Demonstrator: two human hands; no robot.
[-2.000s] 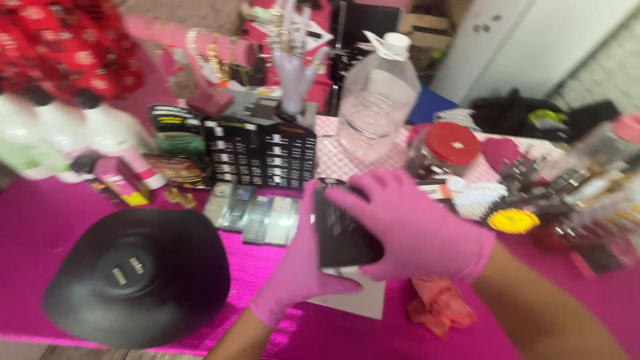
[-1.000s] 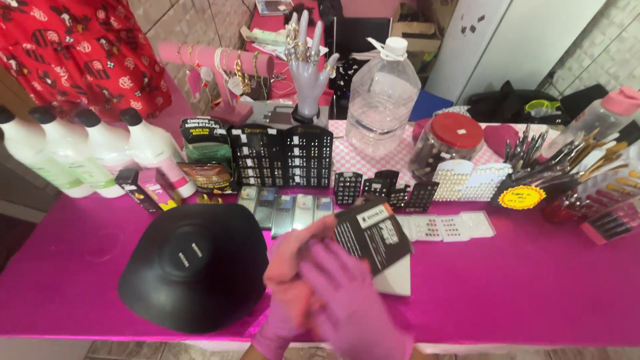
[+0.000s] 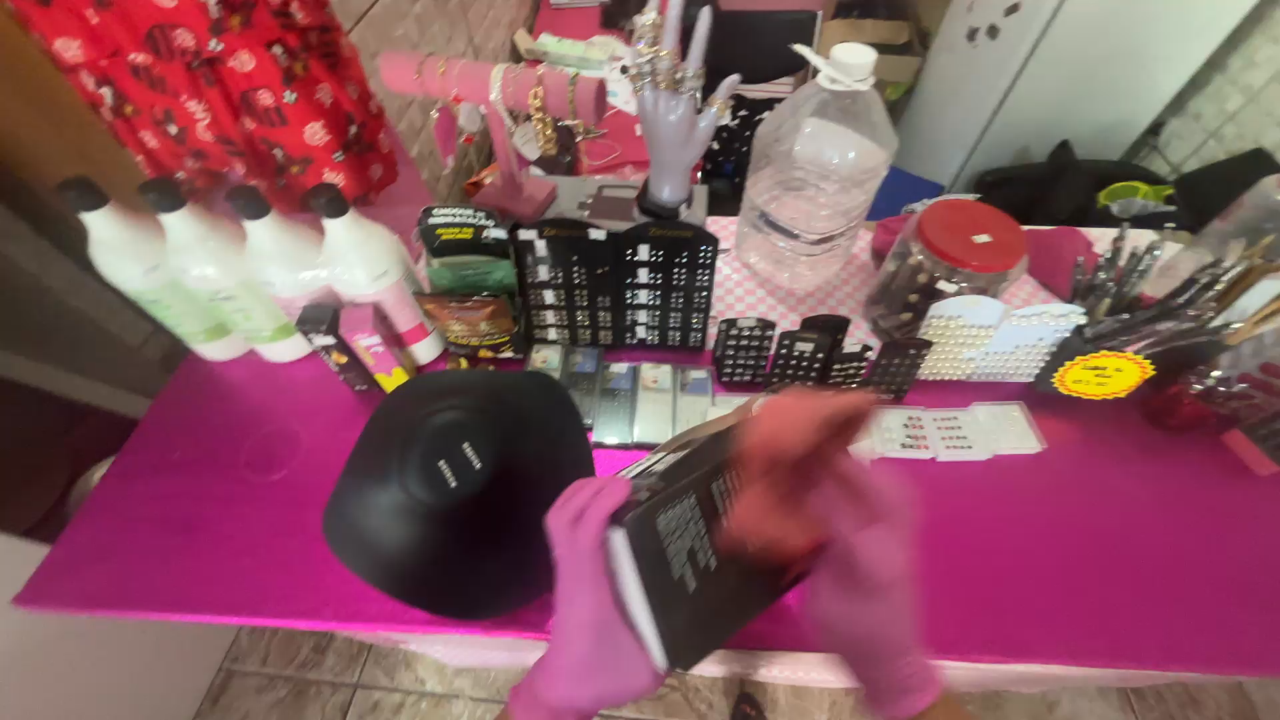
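Observation:
Both my hands wear pink gloves. My left hand (image 3: pixel 590 600) grips a black box (image 3: pixel 690 560) with white printing by its left side, tilted above the front edge of the table. A blurred coral cloth (image 3: pixel 795 470) is held in my right hand (image 3: pixel 875 590) and lies against the box's upper right face. To the left of the box rests a black bowl-shaped object (image 3: pixel 460 490), its underside up. Behind the box are several small flat packets (image 3: pixel 640 400) in a row, partly covered by it.
Along the back of the magenta-covered table (image 3: pixel 1080 560) stand white bottles (image 3: pixel 370 260), black earring display cards (image 3: pixel 665 285), a large clear plastic bottle (image 3: pixel 815 170), a red-lidded jar (image 3: pixel 965 240) and pearl cards (image 3: pixel 960 340). A mannequin hand (image 3: pixel 680 120) bears rings. Tweezers and brushes (image 3: pixel 1150 290) stand at right.
The black box, beside my hands and over the table one second ago, is now gripped in my left hand. The coral cloth has moved from between my hands onto the box.

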